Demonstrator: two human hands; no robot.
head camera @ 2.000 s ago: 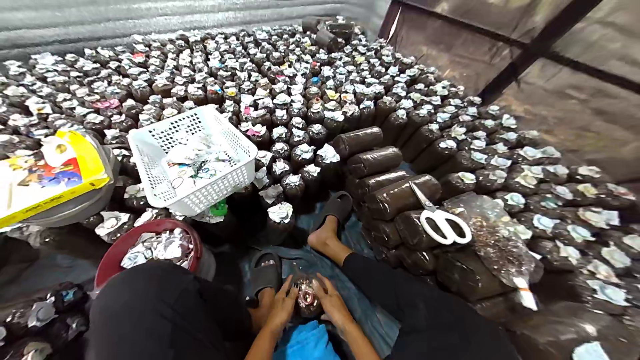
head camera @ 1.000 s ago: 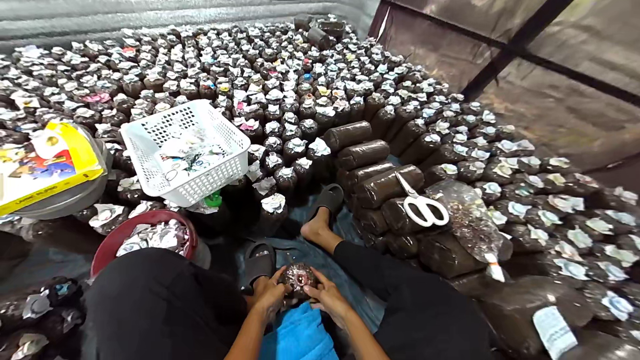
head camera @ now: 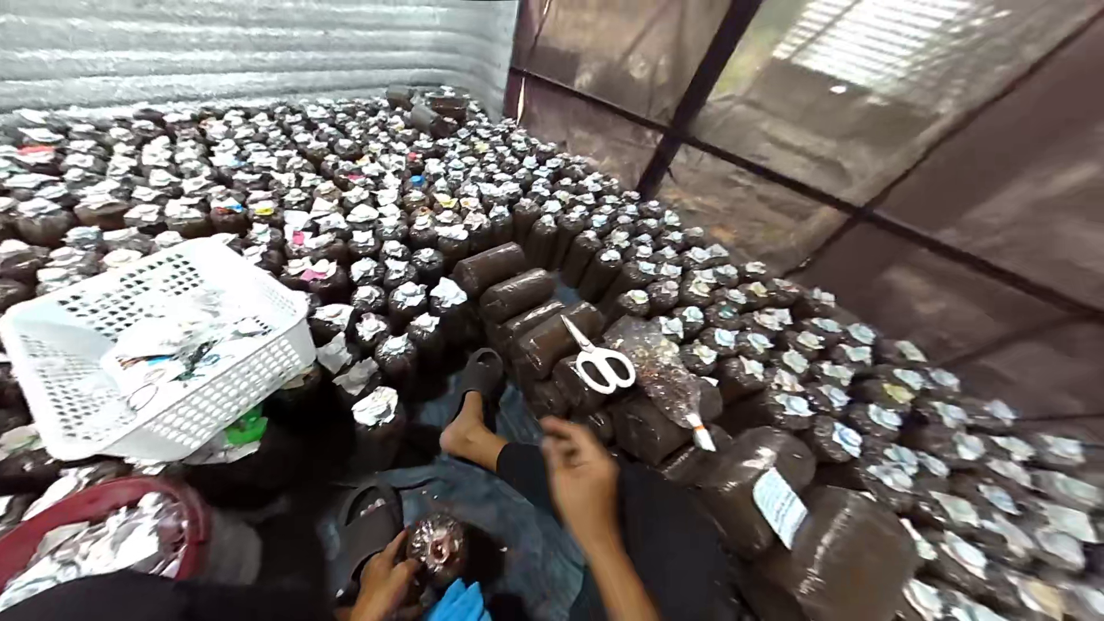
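A dark, plastic-wrapped substrate bag with an open top (head camera: 438, 545) stands on the floor sheet between the feet. My left hand (head camera: 390, 576) rests against its left side, fingers around it. My right hand (head camera: 576, 470) is raised above the right leg, fingers partly spread, with nothing seen in it. White-handled scissors (head camera: 597, 358) lie on the stacked bags just beyond it. Beside them is a clear plastic bag of brown grains (head camera: 660, 366), its neck pointing toward me. A blue cloth or glove (head camera: 460, 602) lies at the bottom edge, near the bag.
A white perforated basket (head camera: 203, 423) with papers stands at the left. Below it is a red-rimmed bucket (head camera: 197, 526) holding paper scraps. Rows of paper-topped bags (head camera: 405, 297) fill the background and right side. Bags lying on their sides (head camera: 517, 295) are stacked ahead.
My right hand has left the open-topped bag and moved up and to the right, toward the scissors and grain bag. My left hand stays at the bag. The view has shifted to the right.
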